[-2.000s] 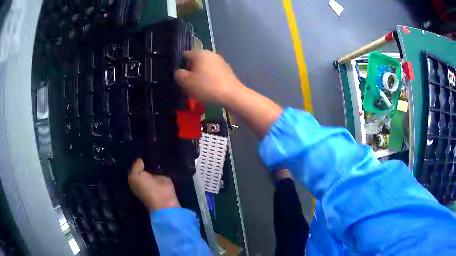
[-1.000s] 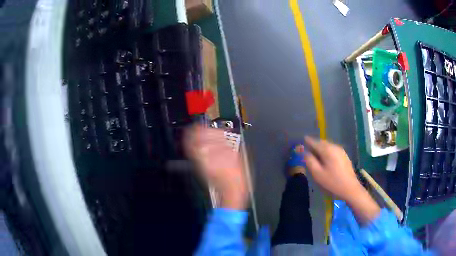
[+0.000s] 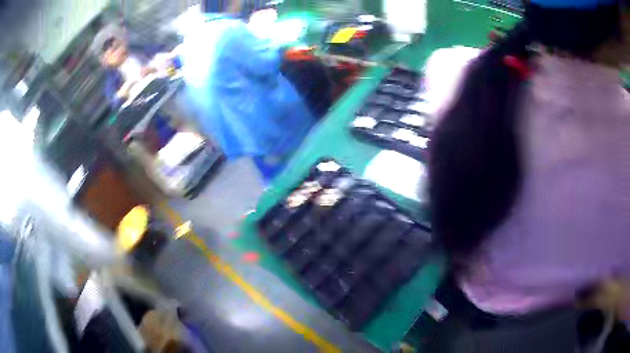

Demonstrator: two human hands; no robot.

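Neither of my hands is in view. A black blister tray (image 3: 345,248) lies on the green bench (image 3: 304,155) in front of me, with several small pale parts (image 3: 314,196) in pockets at its far end. A second black tray (image 3: 394,110) lies farther back and holds several pale parts. A white blurred item (image 3: 397,172) lies between the two trays. The picture is blurred by motion.
A person in a pink smock (image 3: 552,186) with long dark hair is close on the right. A person in a blue smock (image 3: 242,86) stands beyond the bench; another person (image 3: 121,62) is far left. A yellow floor line (image 3: 242,286) runs left of the bench.
The view has swung away from the left-hand bench and its tray with the red tag to the green bench and coworkers. Both my hands have left the picture.
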